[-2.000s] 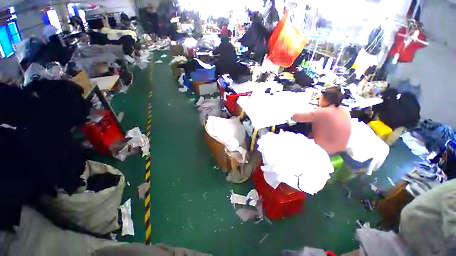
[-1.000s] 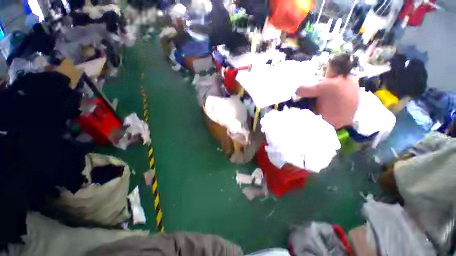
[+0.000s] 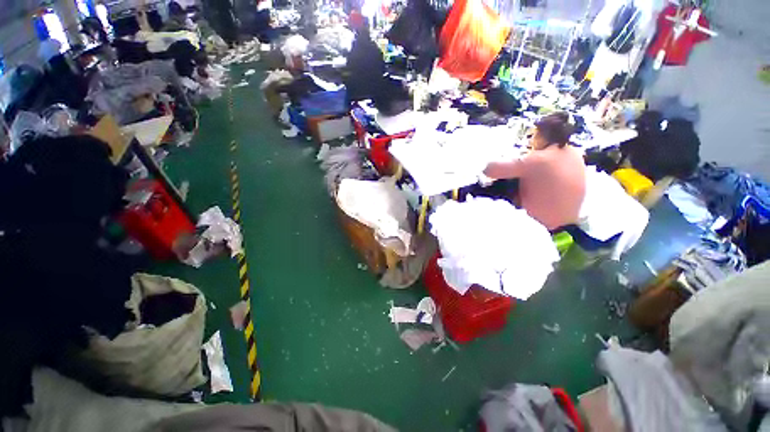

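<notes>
Neither of my hands shows in the head view. Nearest in front of me, pale cloth sacks [image 3: 118, 415] lie along the bottom left edge. A beige open sack [image 3: 156, 354] with dark cloth inside stands beside a large black cloth pile [image 3: 59, 219]. A red crate [image 3: 467, 312] heaped with white cloth [image 3: 494, 245] stands right of centre on the floor. Grey cloth [image 3: 528, 409] with a red edge lies at the bottom, right of centre, cut off by the frame.
The green aisle [image 3: 295, 321] has yellow-and-black tape [image 3: 245, 304] and scraps. A person in a pink top [image 3: 553, 190] sits at a white table [image 3: 447, 156]. A cardboard box [image 3: 363, 236] with white cloth stands left of the table. Another red crate [image 3: 156, 221] stands left of the tape.
The view tilted down and back up. More grey cloth with a red edge now shows at the bottom right than two seconds ago. The seated person stays at the table.
</notes>
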